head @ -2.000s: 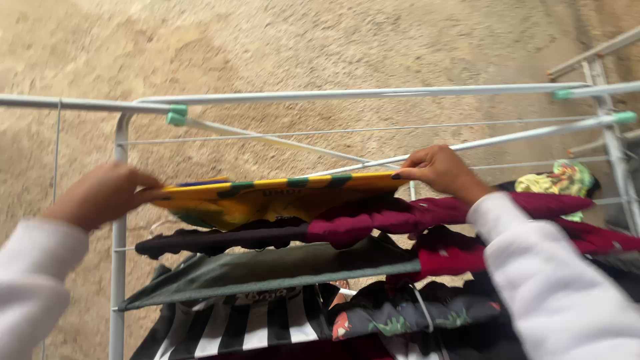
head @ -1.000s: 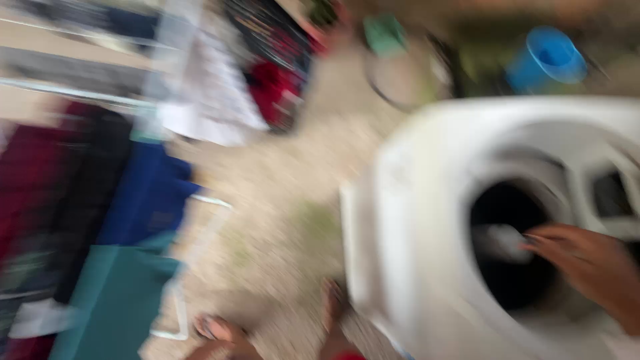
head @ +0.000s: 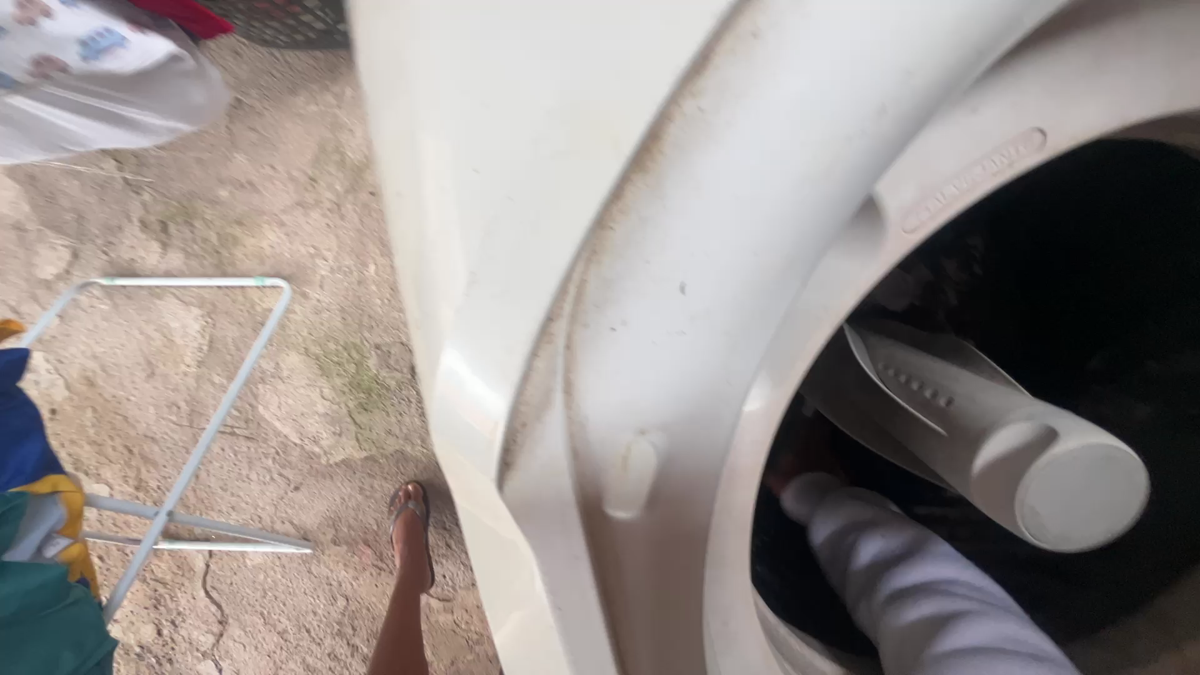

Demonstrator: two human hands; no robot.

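Observation:
An arm in a white sleeve, which looks like my right one, reaches down into the dark drum of a top-loading washing machine [head: 656,281]. My right hand [head: 797,464] is only dimly visible in shadow at the cuff, below the drum's left rim; its fingers and anything in them are hidden. Beside the sleeve, the white plastic agitator [head: 994,431] stands in the middle of the drum. Some dim fabric seems to lie in the drum behind the agitator. My left hand is out of the picture.
At the left, a white metal drying rack [head: 220,412] stands on rough ground, with blue, yellow and teal cloth [head: 47,581] at its side. White printed fabric [head: 94,84] hangs upper left, near a dark plastic basket [head: 281,19]. A sandaled foot [head: 410,525] is beside the machine.
The view has swung from the rack to the washing machine and come closer to it. Both hands were on a yellow-and-green cloth at the rack; now one arm is deep in the drum.

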